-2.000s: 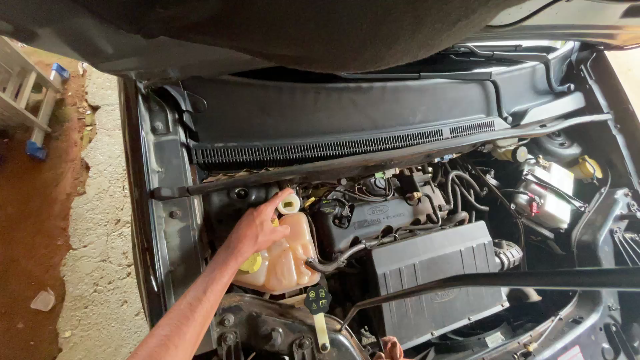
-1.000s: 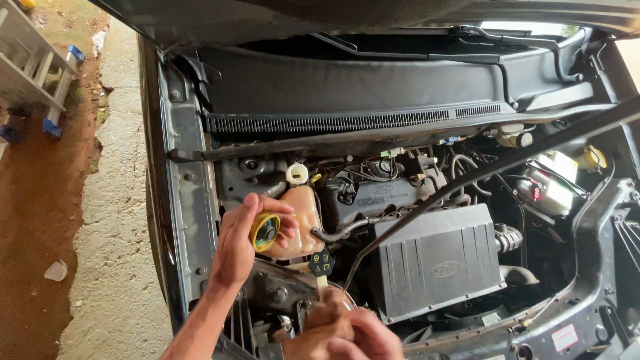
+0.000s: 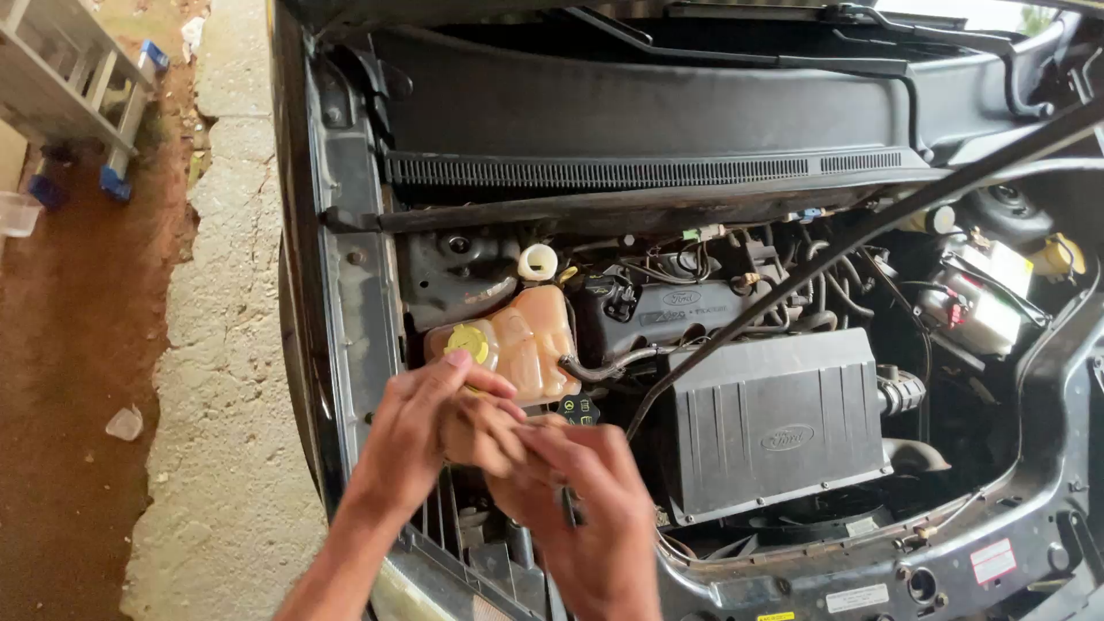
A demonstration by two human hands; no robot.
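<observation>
My left hand [image 3: 410, 423] is closed at the lower left of the translucent orange coolant tank [image 3: 539, 345]; a yellow edge of the cap seen earlier shows under its fingers, the rest hidden. My right hand [image 3: 595, 500] meets it from the right, fingers bent and blurred. A dark, slim thing shows by its palm; whether it is held is unclear. A yellow cap [image 3: 467, 342] sits on the tank, just above my left fingertips. Behind the tank stands an open white filler neck [image 3: 537, 261]. A black cap with symbols [image 3: 578, 409] lies right of the fingers.
The black air filter box [image 3: 780, 427] and engine cover [image 3: 681, 302] lie to the right. The hood prop rod [image 3: 819, 259] crosses the bay diagonally. A battery [image 3: 979, 297] is at the far right. Left of the car are a concrete ledge [image 3: 220, 388] and a stepladder [image 3: 86, 86].
My left hand was at the white neck, then held a yellow-rimmed cap with its underside showing. My right hand has come in from below, and both hands now meet in front of the tank.
</observation>
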